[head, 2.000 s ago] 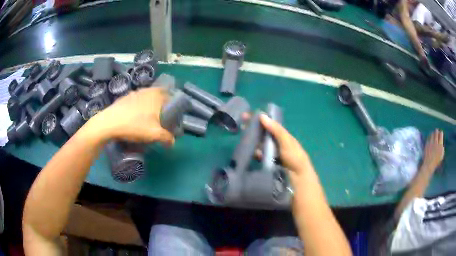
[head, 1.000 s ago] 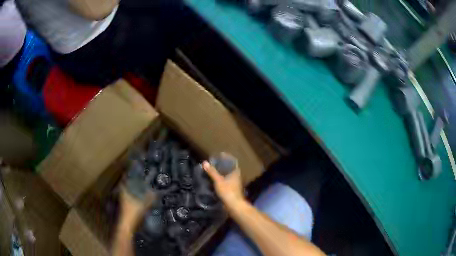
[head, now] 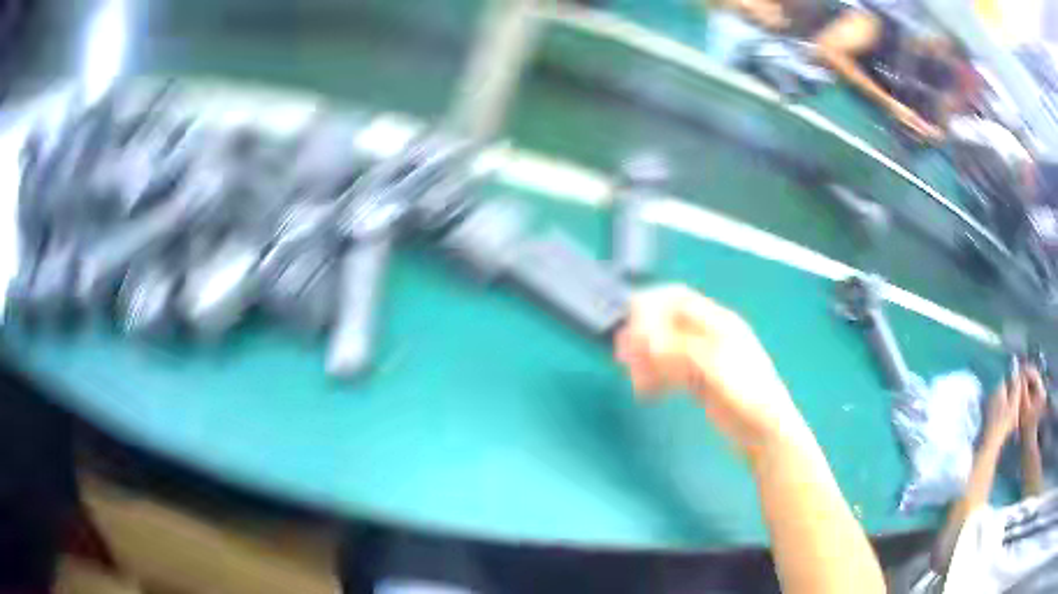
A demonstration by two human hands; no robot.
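A large pile of grey handheld fans [head: 220,221] lies on the left of the green bench, strongly blurred. One fan handle [head: 355,308] points out of its front edge. My right hand [head: 696,366] is right of the pile, fingers curled at the near end of a grey handheld fan [head: 569,281]; the grip looks closed, though blur hides the fingertips. Another fan [head: 635,221] stands out just behind my hand, near the pale rail. My left hand is not in view.
At right a fan [head: 884,337] lies beside a crumpled clear plastic bag [head: 946,435]. A neighbouring person's hands [head: 1019,400] are at the right edge. A pale rail [head: 743,238] and post [head: 497,75] border the conveyor. Another person's arm [head: 876,87] shows across the line. Brown cardboard [head: 197,540] is below the bench.
The view has swung from the open carton back to the bench. My right hand has moved from over the carton to the bench fans. My left hand has left the picture.
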